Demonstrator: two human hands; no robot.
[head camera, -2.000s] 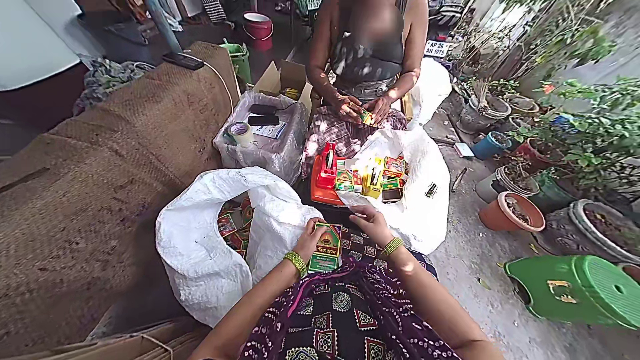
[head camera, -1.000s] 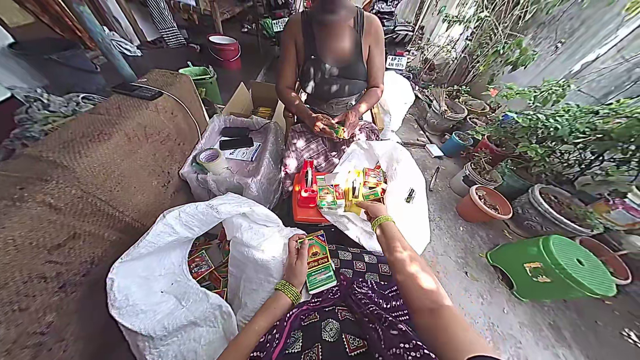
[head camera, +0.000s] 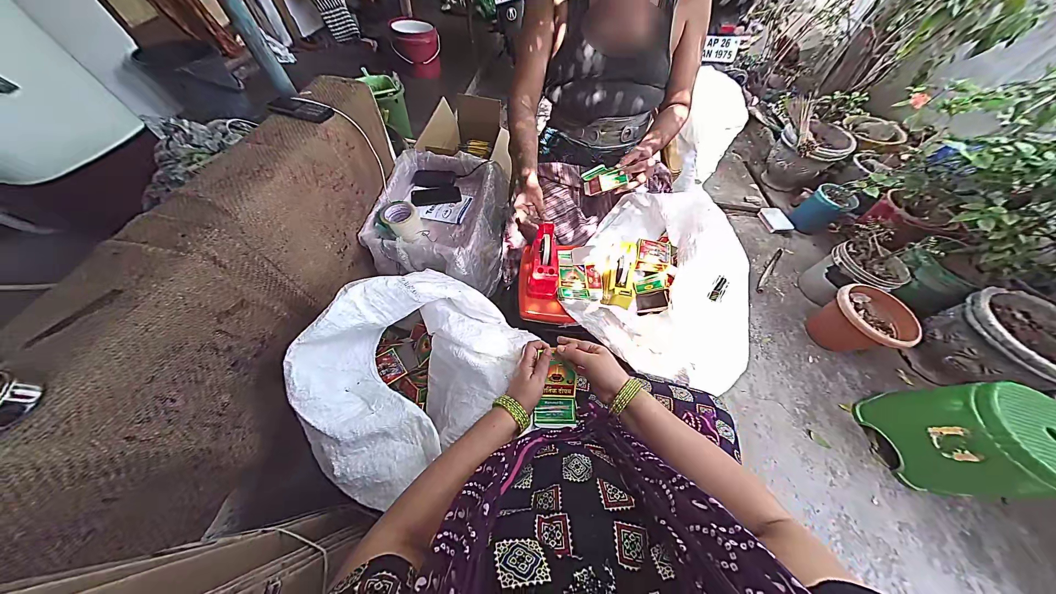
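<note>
On my lap lies a green and red printed box (head camera: 555, 396), with writing on it. My left hand (head camera: 529, 375) grips its upper left part. Close beside it, my right hand (head camera: 590, 361) has its fingertips at the box's top edge; whether they pinch something small is hidden. A white woven sack (head camera: 355, 412) stands open at my left with several small printed boxes (head camera: 402, 370) inside. Ahead, a red tape dispenser (head camera: 543, 262) stands on an orange-red stool or tray (head camera: 540, 309). Right of it, more small boxes (head camera: 654, 254) and a yellow one (head camera: 619, 276) lie on a second white sack (head camera: 709, 330).
A person sits opposite, holding small boxes (head camera: 605, 180) in one hand. A plastic-wrapped container (head camera: 462, 239) carries phones and a tape roll (head camera: 400, 219). Burlap (head camera: 206, 272) covers a long surface at left. Potted plants (head camera: 862, 318) and a green plastic stool (head camera: 957, 437) stand at right.
My right hand was over the boxes by the yellow one a second ago and is now back beside my left hand. The person opposite has moved their hands apart.
</note>
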